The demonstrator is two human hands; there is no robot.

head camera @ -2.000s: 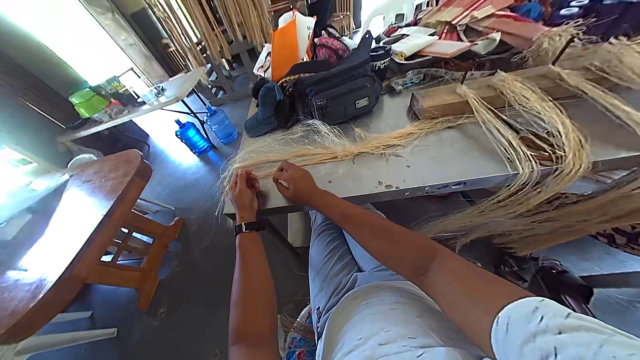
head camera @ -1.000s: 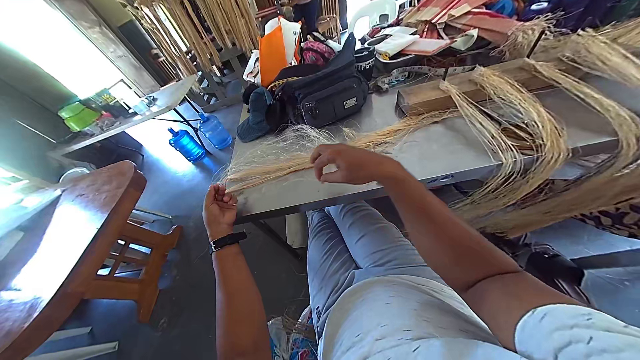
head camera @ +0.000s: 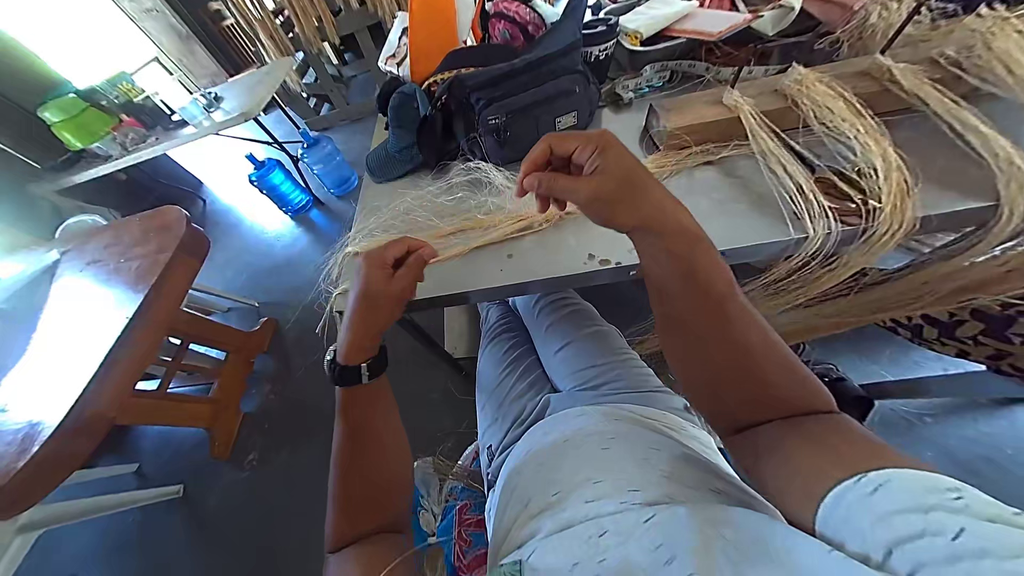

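Observation:
A loose bundle of pale plant fibers point(head camera: 488, 228) lies along the near left part of the grey table point(head camera: 704, 232). My left hand point(head camera: 388, 280), a dark watch at its wrist, is at the table's left corner with thumb and finger pinched at the bundle's near edge; a thin strand may be between them. Above the bundle's right part is my right hand point(head camera: 584, 180), fingers curled and thumb close to them; whether it pinches a fine fiber cannot be told. Further right, hanks of fiber point(head camera: 856, 152) drape over a wooden beam point(head camera: 720, 112) and hang past the table's front edge.
A dark bag point(head camera: 520, 104) and a blue-grey cap point(head camera: 398, 132) sit behind the bundle. A measuring tape point(head camera: 680, 70) lies behind the beam. Left are a wooden table point(head camera: 88, 320) and blue water bottles point(head camera: 280, 186) on the floor. A colorful bag point(head camera: 460, 520) stands beside my legs.
My hands were close together at the bundle's left end two seconds ago. My right hand has moved away to the right and is raised above the fibers.

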